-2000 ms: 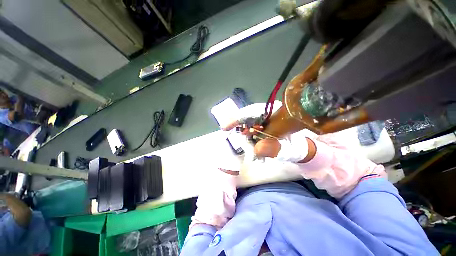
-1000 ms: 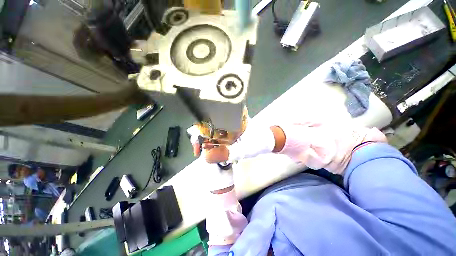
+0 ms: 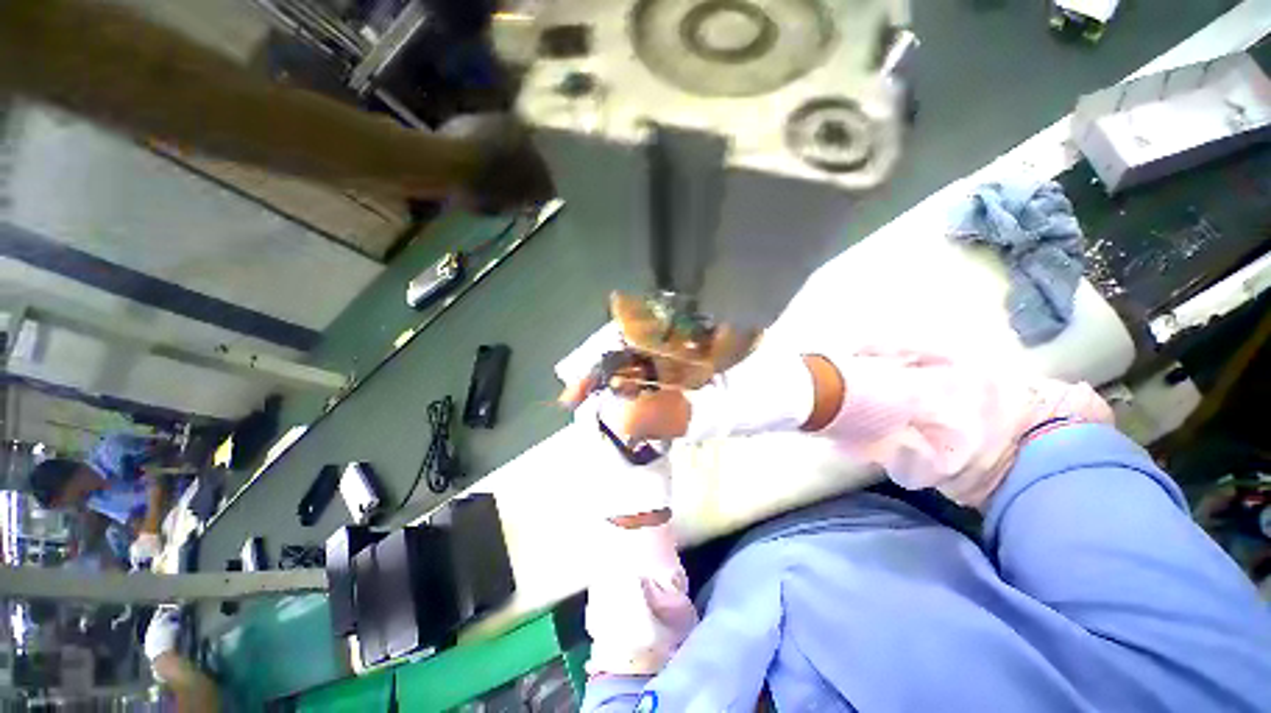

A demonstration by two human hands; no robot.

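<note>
My left hand point(image 3: 636, 481), in a white glove, and my right hand point(image 3: 690, 412), in a white glove with bare fingertips, meet over the bench edge below the fixture. Their fingers are closed around a small dark part point(image 3: 627, 440), perhaps an adapter case; most of it is hidden by the fingers. The brown-orange bracket point(image 3: 669, 341) is just behind the fingers and covers some of them. A white inner unit point(image 3: 588, 358) shows beside the hands, partly hidden.
Large grey metal fixture point(image 3: 725, 209) overhead, close to the camera. Stacked black cases point(image 3: 418, 578) at the bench edge; green bin point(image 3: 481, 666) below. Black case point(image 3: 485, 385), coiled cord point(image 3: 438, 443) and white unit point(image 3: 360, 492) on the belt. Rag point(image 3: 1029, 258) and metal box point(image 3: 1185, 123) at right.
The view has turned, and the fixture now fills the upper middle instead of the upper right. The rag and metal box have come into fuller view. The hands stay together under the bracket.
</note>
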